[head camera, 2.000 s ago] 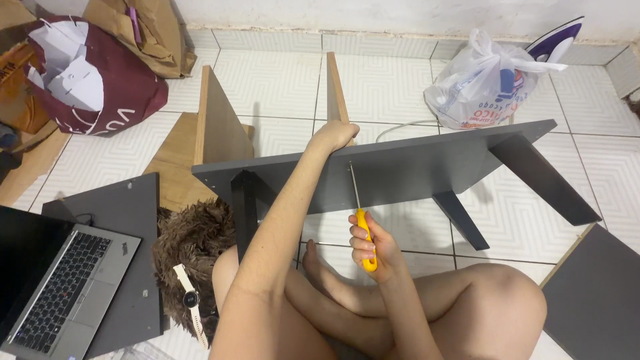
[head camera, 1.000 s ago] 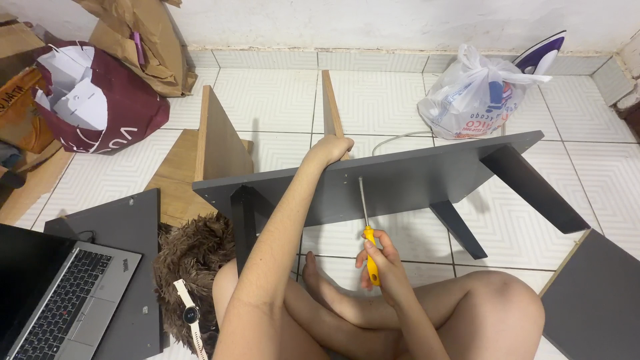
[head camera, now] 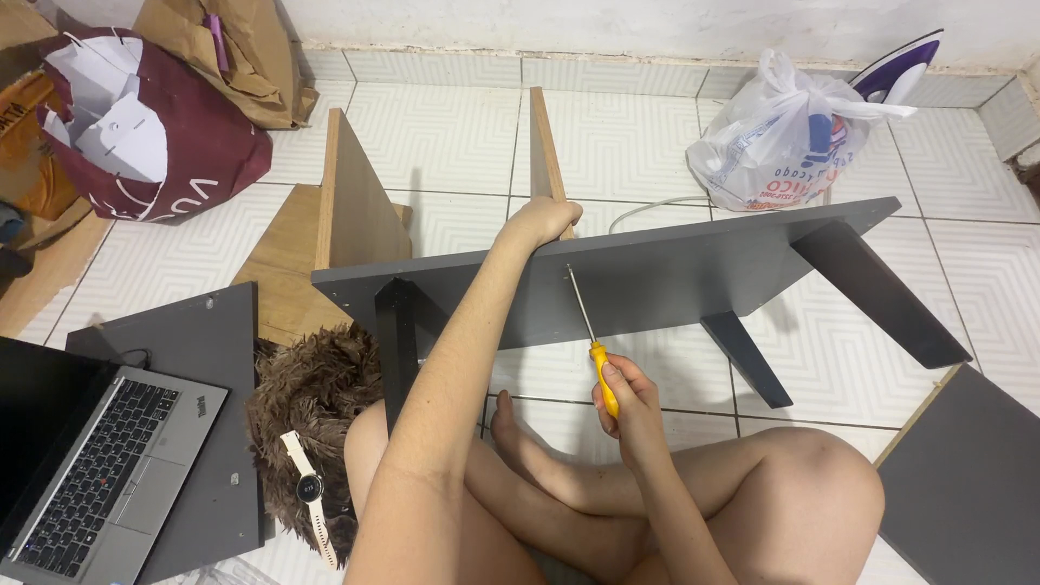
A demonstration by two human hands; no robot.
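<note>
A dark grey furniture panel [head camera: 650, 276] with black legs [head camera: 881, 292] stands tilted across my lap area. Two upright wooden boards [head camera: 357, 195] rise from its far side. My left hand [head camera: 544, 223] reaches over the panel's top edge and is closed around the base of the middle board [head camera: 548, 154]. In my right hand [head camera: 627, 398] is a screwdriver with a yellow handle [head camera: 605, 380]. Its tip meets the panel's face just below my left hand, at a small hole or screw that I cannot make out clearly.
An open laptop [head camera: 122, 471] lies on a grey panel [head camera: 236, 341] at left, beside a brown furry item [head camera: 317, 390] and a smartwatch [head camera: 309, 489]. Bags [head camera: 203, 138] stand at back left. A plastic bag [head camera: 764, 138] and a clothes iron [head camera: 898, 69] are at back right. Another grey panel [head camera: 967, 479] lies right.
The screwdriver's handle has shifted within my right hand's fingers, and its tip stays at the panel. My left hand keeps its place at the middle board.
</note>
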